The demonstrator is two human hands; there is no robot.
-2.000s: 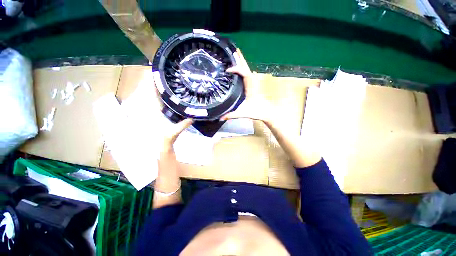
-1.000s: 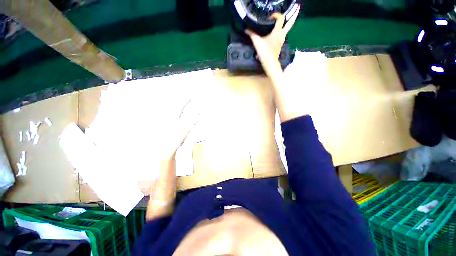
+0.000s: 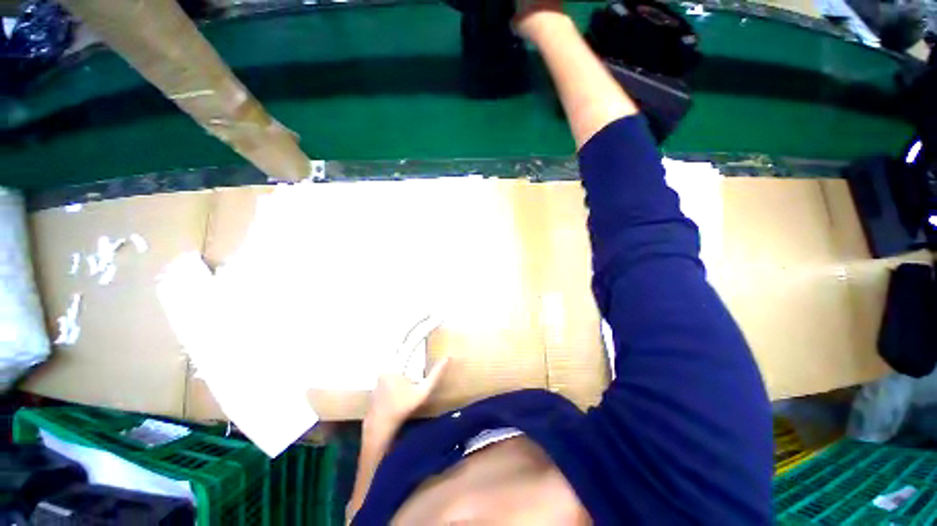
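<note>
My right hand (image 3: 538, 14) is at the top edge, partly cut off, against a black object (image 3: 493, 51) on the green belt; its grip is unclear. My left hand (image 3: 403, 397) is low on the bench, thumb spread, at the near edge of the white label sheets (image 3: 329, 277). A small curled white strip (image 3: 419, 337) shows just above its fingers; glare hides whether they hold it. A black portable fan (image 3: 645, 37) with its block base (image 3: 658, 101) is on the belt, right of my right forearm.
White label scraps (image 3: 105, 259) lie on the cardboard (image 3: 134, 339) at left. A slanted taped post (image 3: 205, 92) stands at upper left. Green crates (image 3: 272, 478) are below. More black fans (image 3: 889, 205) are at far right. My right sleeve (image 3: 668, 288) covers part of another white stack (image 3: 699, 205).
The fan that both hands held has left the bench, moved away over the belt by my right hand. My right arm reaches farther forward. My left hand has moved down to the sheets' near edge.
</note>
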